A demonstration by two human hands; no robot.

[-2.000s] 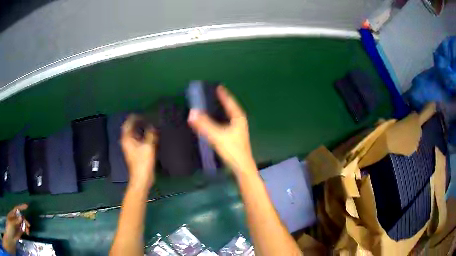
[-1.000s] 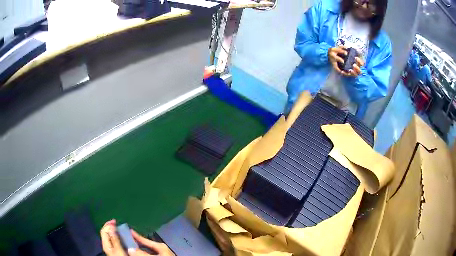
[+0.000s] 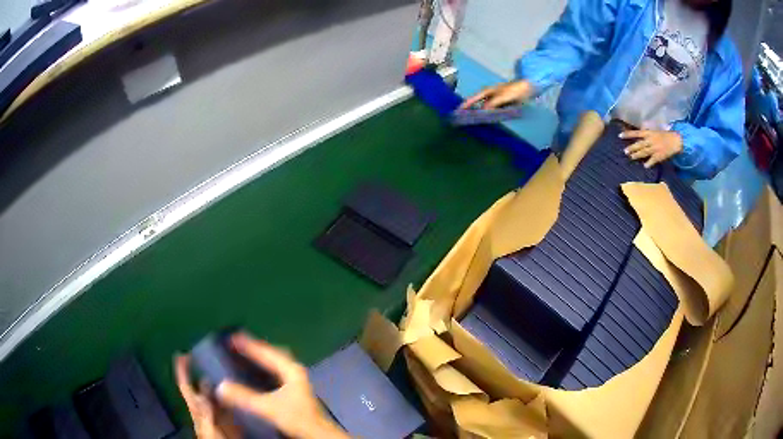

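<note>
At the lower left, my right hand and my left hand are both on a small navy gift box, one from each side. The box is blurred, and I cannot tell whether it is partly open. To its left, a navy lid and darker box parts lie on the green conveyor, cut off by the lower edge. Farther up the belt, a black open base lies beside a navy lid.
A torn brown carton packed with navy boxes stands at the right. A flat navy panel with small lettering lies between it and my hands. A person in a blue smock stands behind, one hand on the packed boxes, near the blue bar.
The view has swung from along the belt toward the carton. The other person has lowered their hands, one holding a dark flat piece over the belt end. My hands still hold a box.
</note>
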